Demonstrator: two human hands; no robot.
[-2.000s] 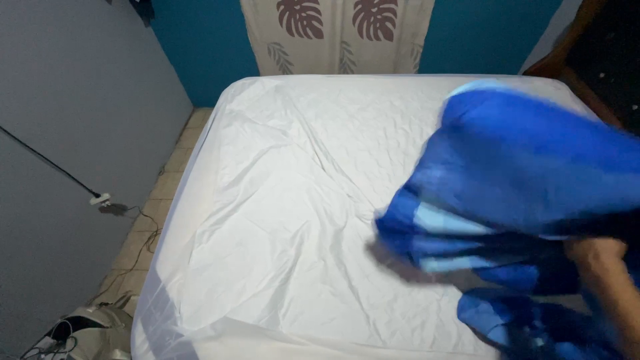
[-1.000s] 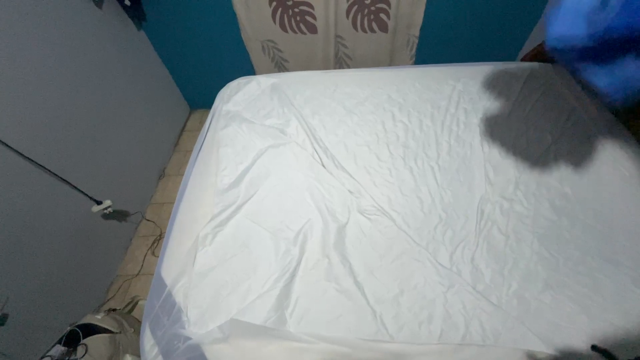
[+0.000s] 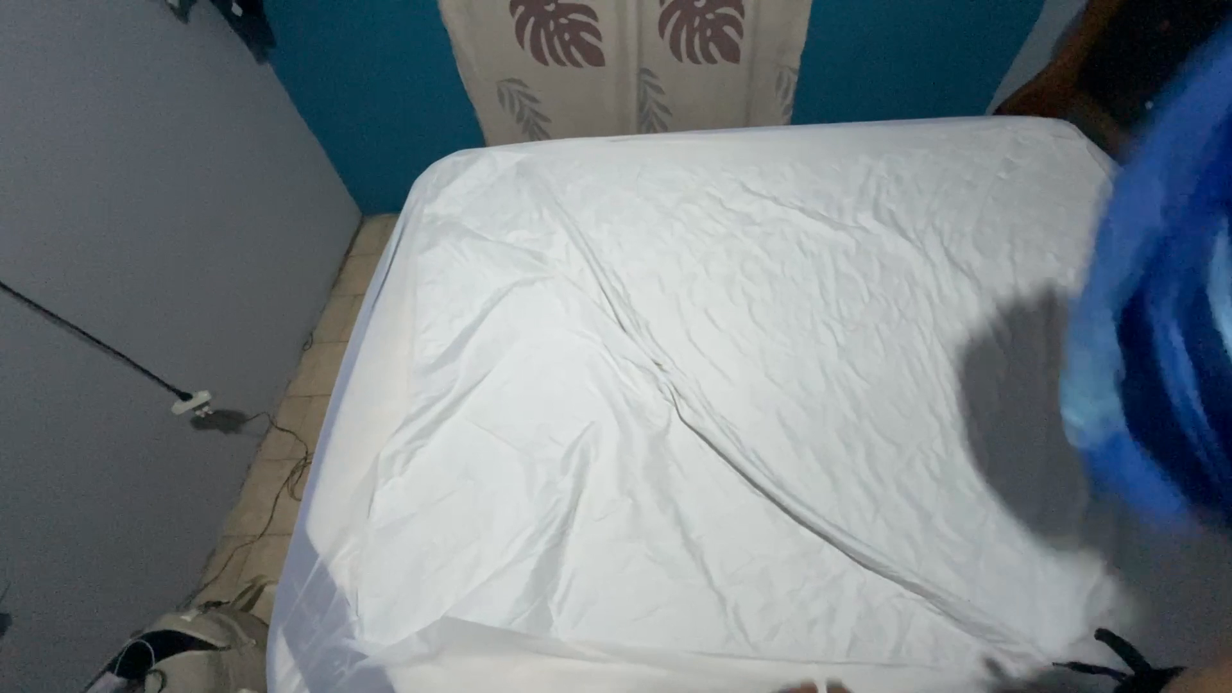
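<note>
A white fitted sheet (image 3: 770,385) covers the mattress, with a long diagonal crease and loose folds on its left half. Blurred blue fabric, perhaps a blanket (image 3: 1155,318), hangs at the right edge and casts a shadow on the sheet. Only fingertips of what seems my left hand (image 3: 813,687) show at the bottom edge, near the sheet's near hem; their grip is hidden. In the bottom right corner are a blurred patch of skin and thin black cord-like ends (image 3: 1121,659). My right hand cannot be made out, nor what holds the blue fabric.
A grey wall (image 3: 144,241) and a narrow tiled floor strip (image 3: 318,356) run along the left. A white plug (image 3: 192,402) hangs on a black cord; thin cable lies below. A beige bag (image 3: 207,645) stands lower left. Behind the bed hangs a leaf-print curtain (image 3: 626,77); dark wooden furniture (image 3: 1049,87) stands upper right.
The blue fabric was over the bed's right half with a hand at it, then at the upper right corner; now it hangs lower along the right edge. Fingertips have appeared at the bottom.
</note>
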